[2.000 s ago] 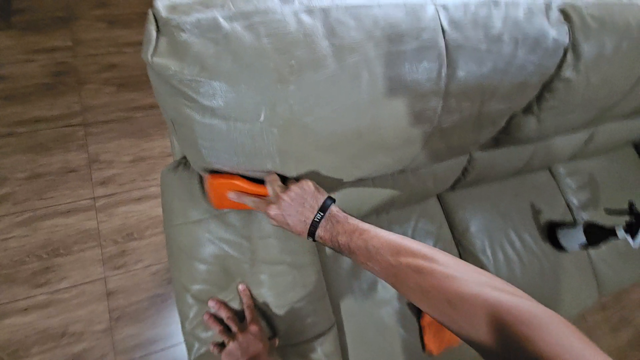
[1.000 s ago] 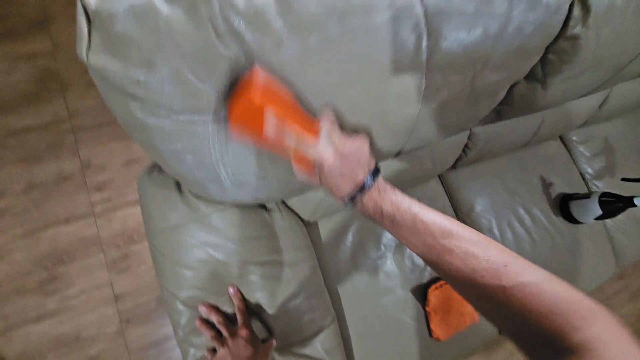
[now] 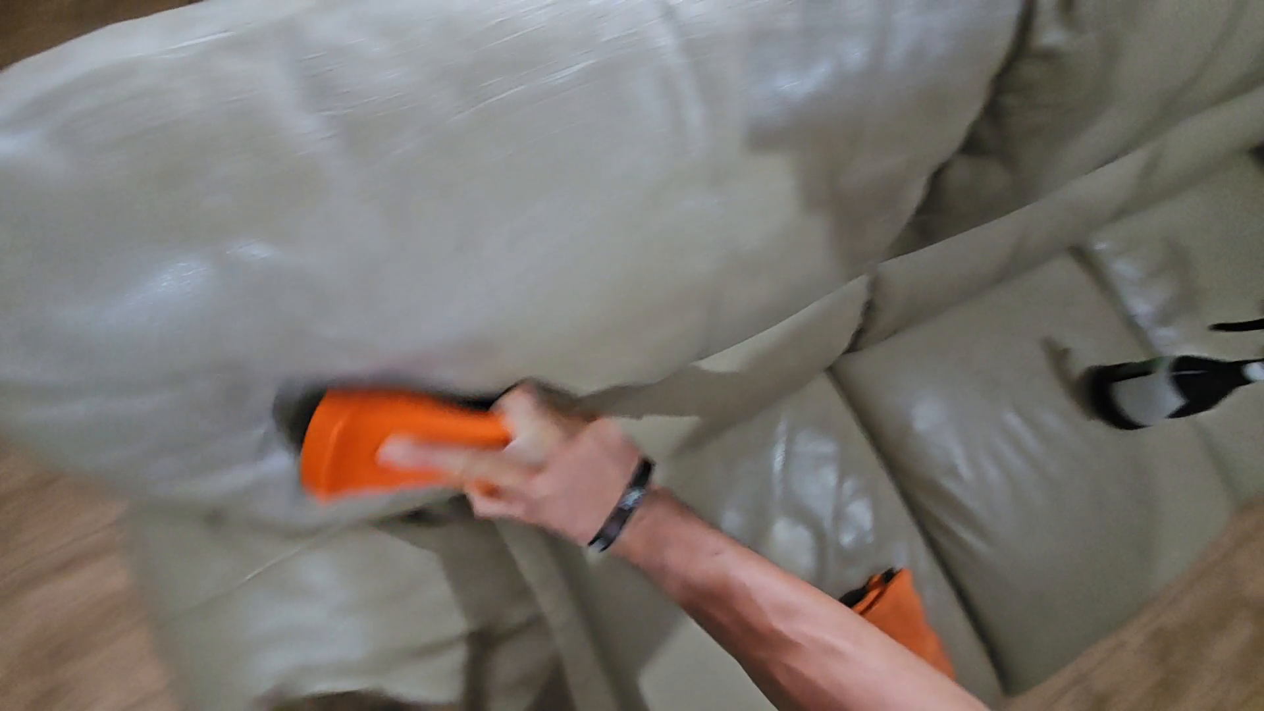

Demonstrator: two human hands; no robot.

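My right hand, with a dark wristband at the wrist, grips an orange brush-like tool by its handle. The tool's dark underside lies against the lower part of the grey-green leather sofa backrest; motion blurs its edge. Of my left hand, at most a dark blurred shape shows at the bottom edge, too unclear to tell. An orange cloth lies on the seat cushion, partly hidden behind my right forearm.
A dark bottle with a pale label lies on the seat at the right, near a thin black object at the frame's edge. Wooden floor shows at the lower left and lower right.
The orange tool, higher on the backrest one second ago, has come down to its lower edge in my right hand. My left hand, spread on the armrest side before, no longer shows plainly. The view has shifted closer.
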